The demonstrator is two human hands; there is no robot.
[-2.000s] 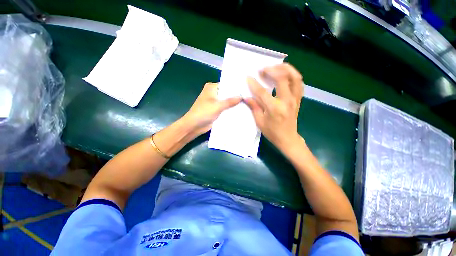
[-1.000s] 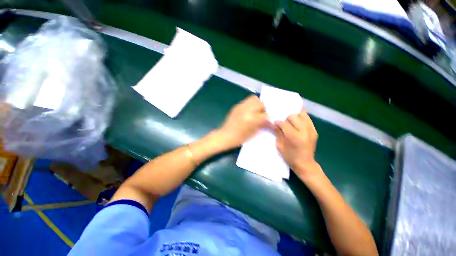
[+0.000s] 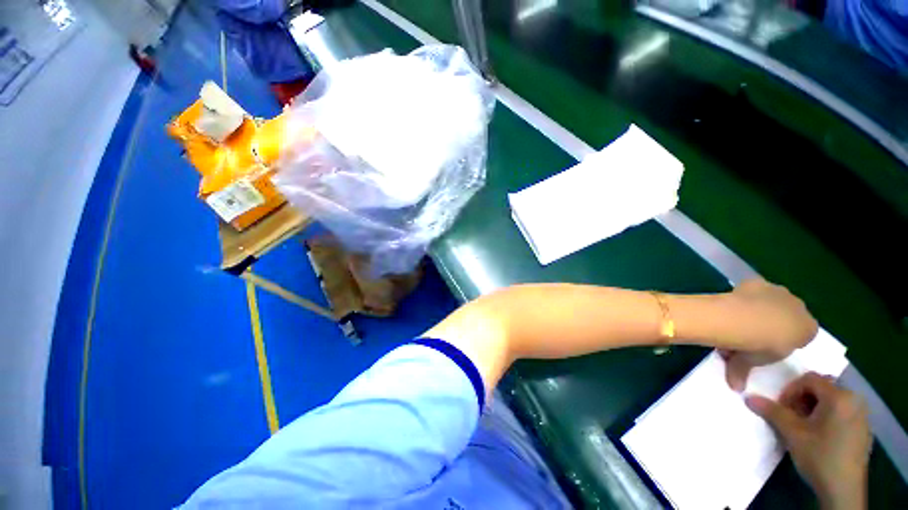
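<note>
White folded leaflet paper (image 3: 702, 428) lies low at the right, over the green bench, with its upper end near the metal strip. My left hand (image 3: 775, 321) is bent over its upper part, fingers curled on it. My right hand (image 3: 824, 423) is just below, with thumb and finger pinching the paper. The hands cover the middle of the paper; any print is not readable. A pile of white leaflets (image 3: 597, 194) lies slanted on the bench, left of my hands.
A clear plastic bag (image 3: 383, 149) with white contents is at the bench edge. An orange carton (image 3: 234, 164) stands on a brown cardboard box beyond it. A person in blue (image 3: 261, 40) is at the far end. The green belt (image 3: 737, 129) runs past the metal strip (image 3: 697, 239).
The view has swung left, so bench, pile and hands appear further right, and the orange carton and a person have come into view. The silvery tray is out of view. Both hands remain at the paper.
</note>
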